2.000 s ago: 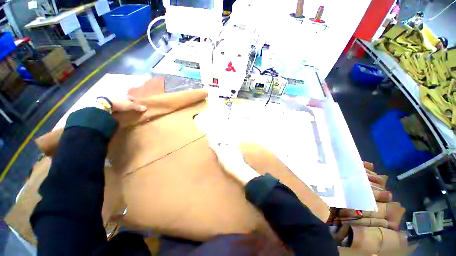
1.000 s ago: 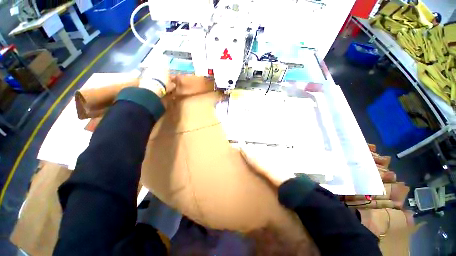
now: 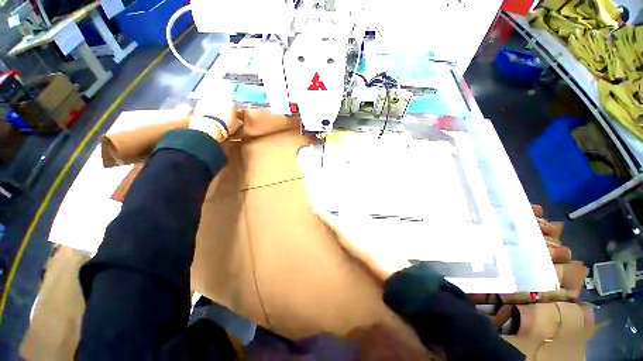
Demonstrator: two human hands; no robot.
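A large brown garment panel (image 3: 282,240) with seam lines lies over the near side of the table and hangs toward my lap. Its far left end is a thick roll or fold (image 3: 141,134). My left hand (image 3: 221,123) holds the panel beside that roll, left of the machine head. My right hand (image 3: 352,243) lies along the panel's right edge, at the white template (image 3: 395,176); glare hides its fingers. The template lies under and right of the white machine head (image 3: 317,81), whose needle area meets the panel's far edge.
The machine clamp arm (image 3: 374,102) stands right of the head. White paper (image 3: 84,211) lies at the left, with brown cloth (image 3: 60,303) hanging below it. Rolled brown bundles (image 3: 553,317) sit beside the right table edge. A blue bin (image 3: 560,162) and olive garments (image 3: 599,53) are farther right.
My left hand has moved right and toward the machine head with the panel's far end. The panel has turned and bunched near the head. My right hand has moved slightly right and nearer to me.
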